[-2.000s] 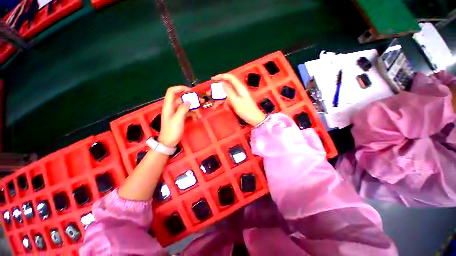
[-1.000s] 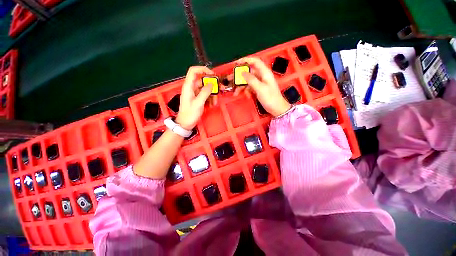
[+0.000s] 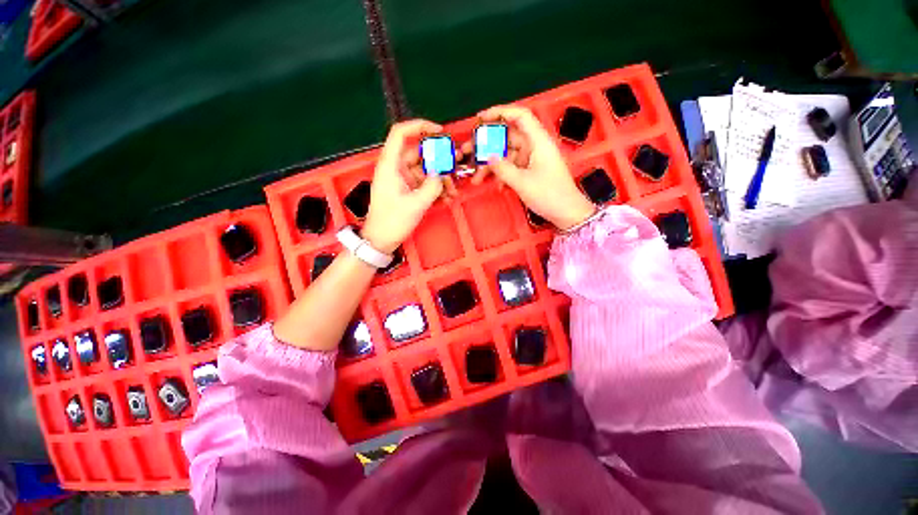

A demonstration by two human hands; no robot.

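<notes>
My left hand (image 3: 404,186) holds a smartwatch unit (image 3: 438,155) by its edges, screen glowing light blue. My right hand (image 3: 533,166) holds a second smartwatch unit (image 3: 491,143) beside it, also glowing light blue. Both are held side by side above the back edge of the red compartment tray (image 3: 439,236). Dark and bright-faced units lie in many of its pockets. Two pockets just below my hands hold nothing. My forearms and sleeves cover some pockets.
A second red tray (image 3: 191,264) at left holds dark, bright and face-down grey units. At right lie a clipboard with papers (image 3: 745,226), a blue pen (image 3: 760,169), two loose units and a calculator (image 3: 882,141). A pink sleeve (image 3: 840,302) of another person is beside me. Green belt behind.
Both held screens went from white to yellow to light blue. My hands still hold the same pair close together. The view has shifted, so the trays sit further right and higher.
</notes>
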